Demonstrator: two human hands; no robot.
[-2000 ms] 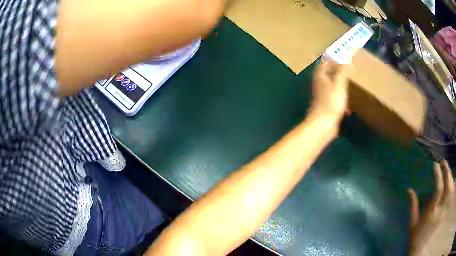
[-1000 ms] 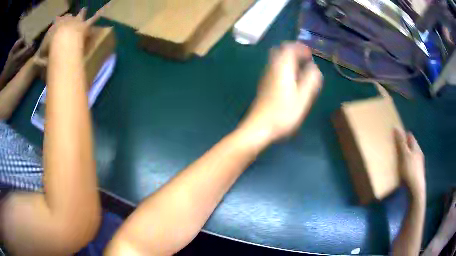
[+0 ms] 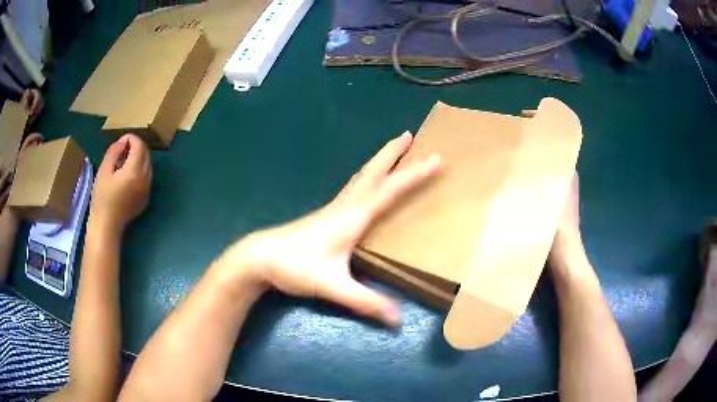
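A brown tuck-top carton (image 3: 456,184) is in front of me, its lid slightly raised and the rounded-ear flap sticking out on the right. My left hand (image 3: 330,235) is spread at its left side, fingertips over the lid and thumb out below the corner; I see no closed grip. My right hand (image 3: 570,235) is at the carton's right side, with its fingers mostly hidden behind the flap. The carton's inside is hidden.
Another person's hand (image 3: 122,180) is at left, near a carton (image 3: 161,86) on a flat cardboard sheet (image 3: 98,86). A box (image 3: 47,177) sits on a scale (image 3: 59,255). A power strip (image 3: 267,39), dark board (image 3: 362,43) and looped wires (image 3: 464,74) lie beyond.
The view has swung right. The carton at my right hand is now nearer the middle, turned, with its flap out. My left hand has come down to its left side.
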